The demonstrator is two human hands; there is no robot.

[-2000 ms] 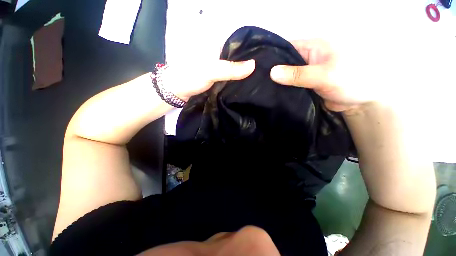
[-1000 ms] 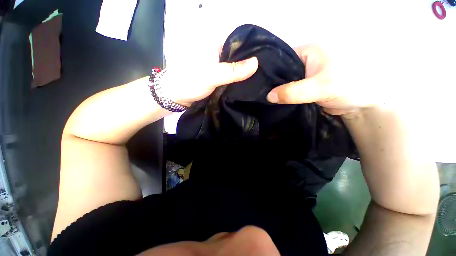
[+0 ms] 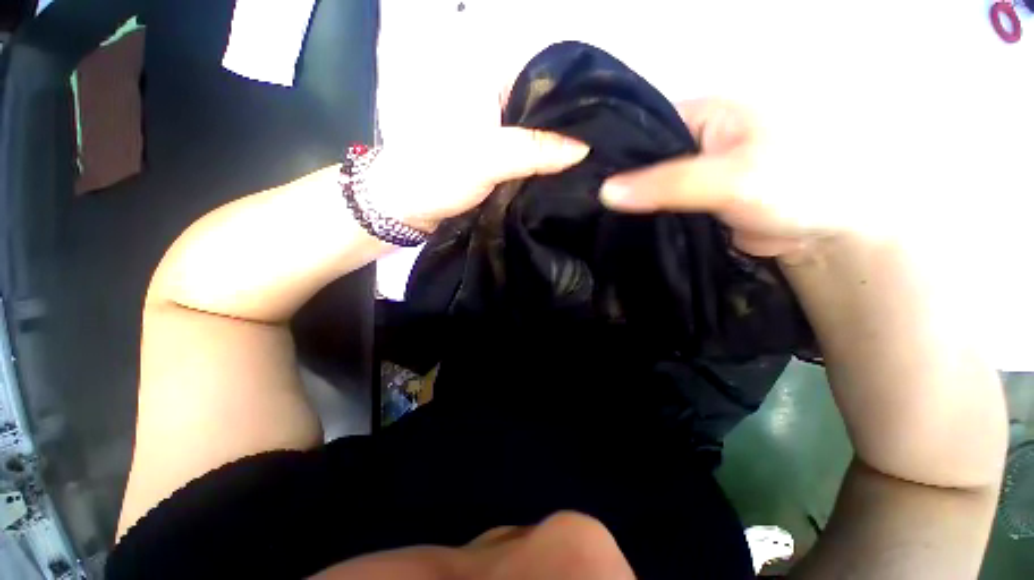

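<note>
A dark, slightly shiny garment (image 3: 612, 249) with faint gold-brown print is bunched over the edge of the white table and my lap. My left hand (image 3: 482, 170) holds its left side, with the thumb on top and the fingers hidden behind the cloth. My right hand (image 3: 720, 181) holds its right side, with the thumb on the front face and the fingers behind. The thumb tips are a short way apart on the black face. The overexposed skin blends into the white table. No tool can be made out.
The white tabletop (image 3: 884, 91) has a red ring (image 3: 1006, 22) at its upper right. On the black surface (image 3: 215, 147) at left lie a white piece (image 3: 270, 41) and a brown swatch (image 3: 110, 110) with a green edge. A green floor (image 3: 782, 436) and part of a round fan (image 3: 1020, 487) show at lower right.
My right thumb has slid down and then back up on the cloth, slightly blurred now. The top of the garment is a little higher. Both hands still hold it.
</note>
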